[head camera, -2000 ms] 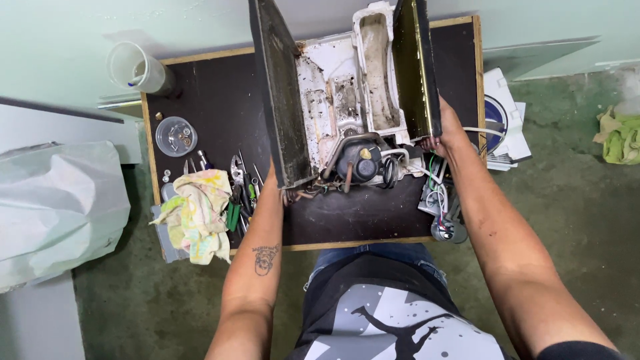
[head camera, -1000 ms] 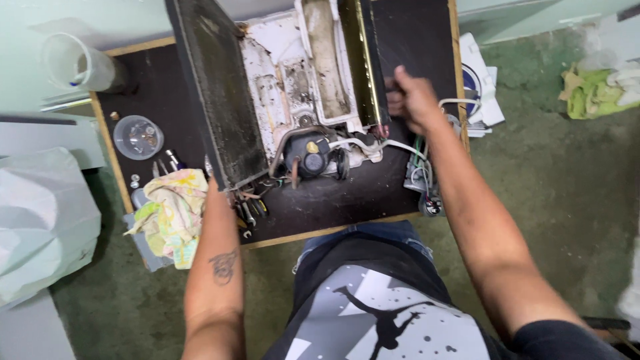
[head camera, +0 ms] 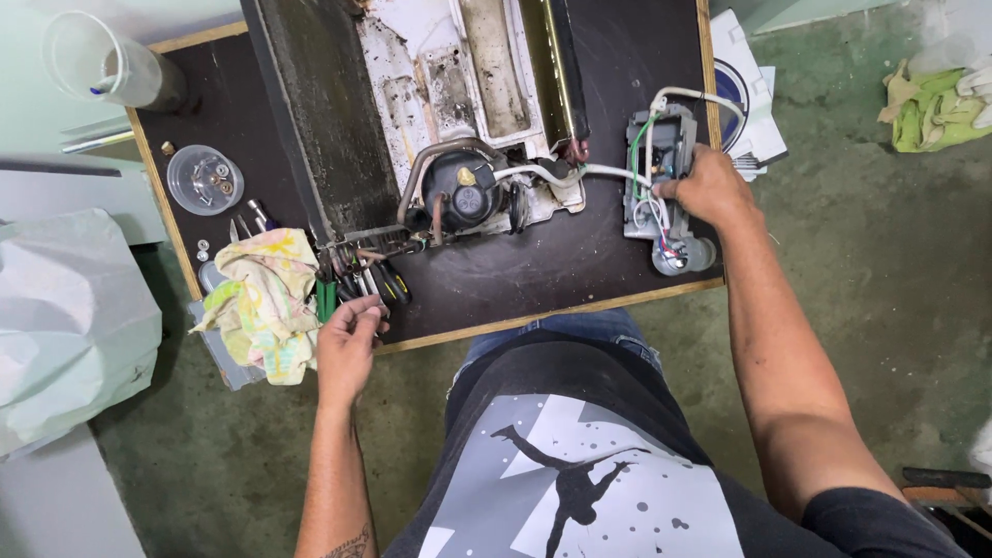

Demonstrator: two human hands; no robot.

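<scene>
A dirty white appliance chassis (head camera: 434, 85) stands on the dark tabletop between a finned coil (head camera: 322, 116) on its left and a dark-edged, brassy-sided panel (head camera: 570, 70) on its right. A round black compressor (head camera: 463, 190) with copper pipes sits at its near end. My right hand (head camera: 709, 186) grips the right side of a grey plastic control box (head camera: 659, 170), from which white and green wires run to the chassis. My left hand (head camera: 353, 333) is over the table's front edge beside the pliers (head camera: 391, 280), fingers curled with gaps between them, nothing visibly held.
At left are a clear dish of screws (head camera: 205, 180), a patterned cloth (head camera: 267, 298), a screwdriver (head camera: 262, 215) and a clear plastic container (head camera: 116, 66). A white panel (head camera: 748, 93) lies beyond the wooden right edge (head camera: 707, 54). Green cloth (head camera: 934, 108) lies on the floor.
My right hand has left the right panel's side and now holds the grey box, which has moved away from the chassis. My left hand has come off the coil's near end toward the front edge.
</scene>
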